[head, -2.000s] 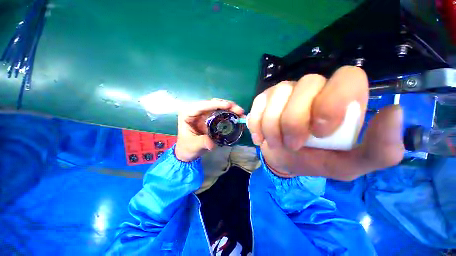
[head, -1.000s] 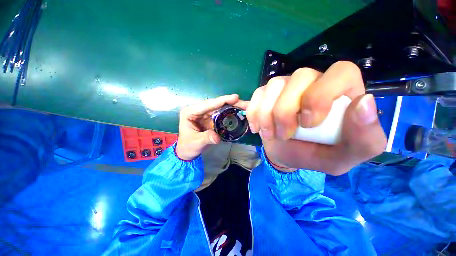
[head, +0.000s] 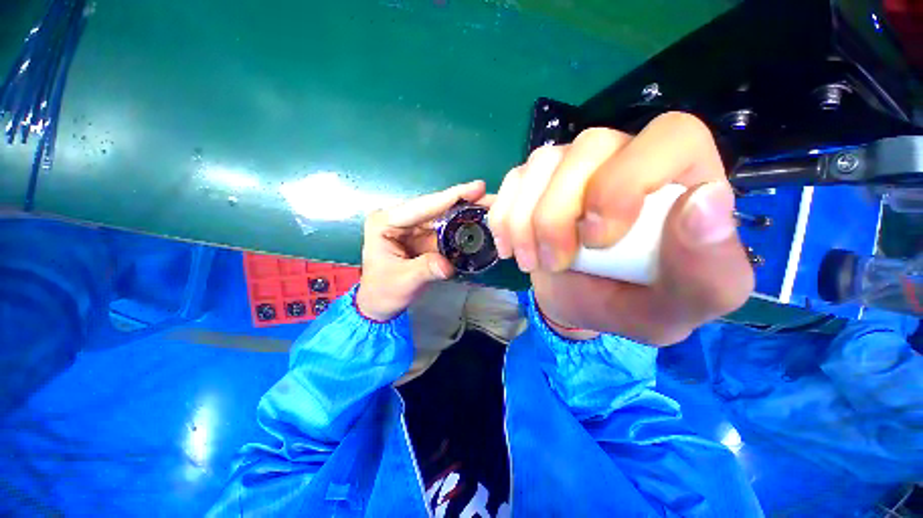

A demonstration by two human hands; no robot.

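A round dark housing (head: 469, 238) with a shiny centre is held upright-facing the camera between the thumb and fingers of my left hand (head: 403, 251), above the lap at the bench edge. My right hand (head: 627, 228) is closed around a white squeeze bottle (head: 636, 241). The bottle's tip end is hidden behind my right fingers, which are at the housing's right rim; whether the tip touches the housing cannot be told.
The green bench (head: 304, 121) bears dark strips (head: 46, 91) at far left. A red tray (head: 286, 273) with several dark round parts is at its near edge. A black press fixture (head: 688, 116), blue box (head: 830, 233) and clear cylinder (head: 896, 283) are at right. A blue-sleeved person (head: 860, 374) is at lower right.
My right hand has shifted slightly left and up with the bottle. The housing has moved a little right and up in my left hand. The pale tip seen earlier at the housing's rim no longer shows.
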